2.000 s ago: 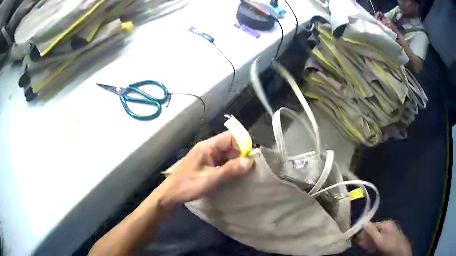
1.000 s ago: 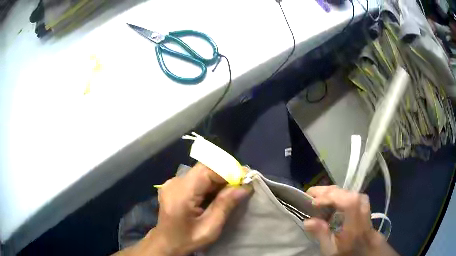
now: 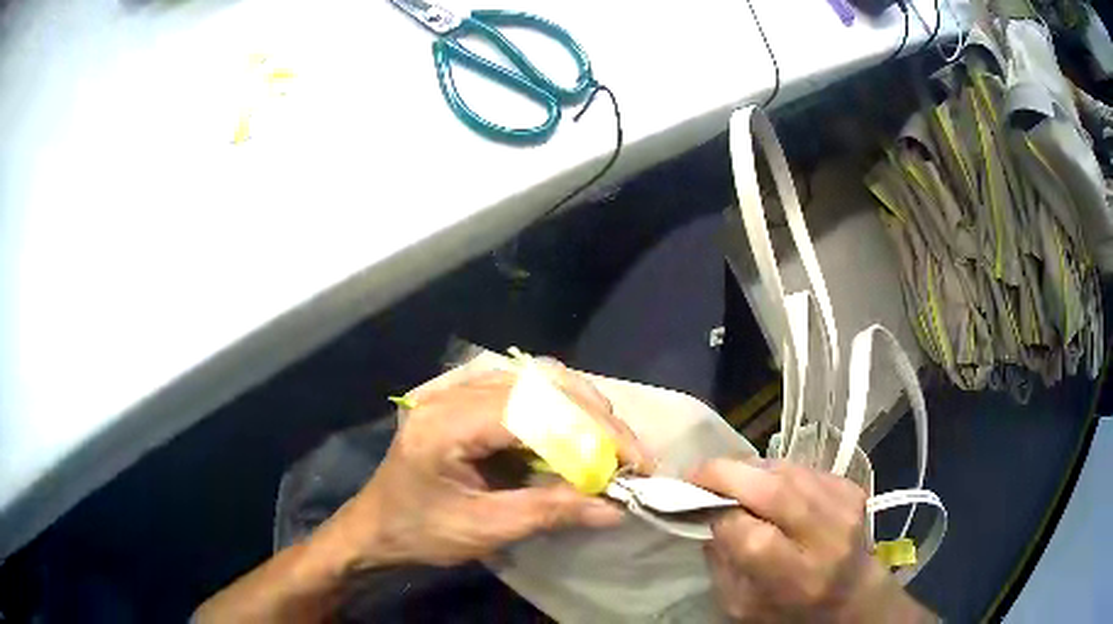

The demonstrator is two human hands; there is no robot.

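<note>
A beige tote bag lies over the lap. A yellow binding tape tail, pale towards its free end, stands up from its near corner. My left hand grips the bag corner at the base of the tail. My right hand pinches the bag's opening edge to the right of that corner. Beige straps loop up beyond my right hand. A second yellow tape end shows at the bag's right side.
Green-handled scissors with a black cord lie on the white table. Yellow scraps lie left of them. Stacked bags with yellow edges hang at the right. A purple item is at the top edge.
My right hand has moved from the straps at the lower right to the bag's opening, near my left hand. The view has shifted down, so the scissors sit nearer the top.
</note>
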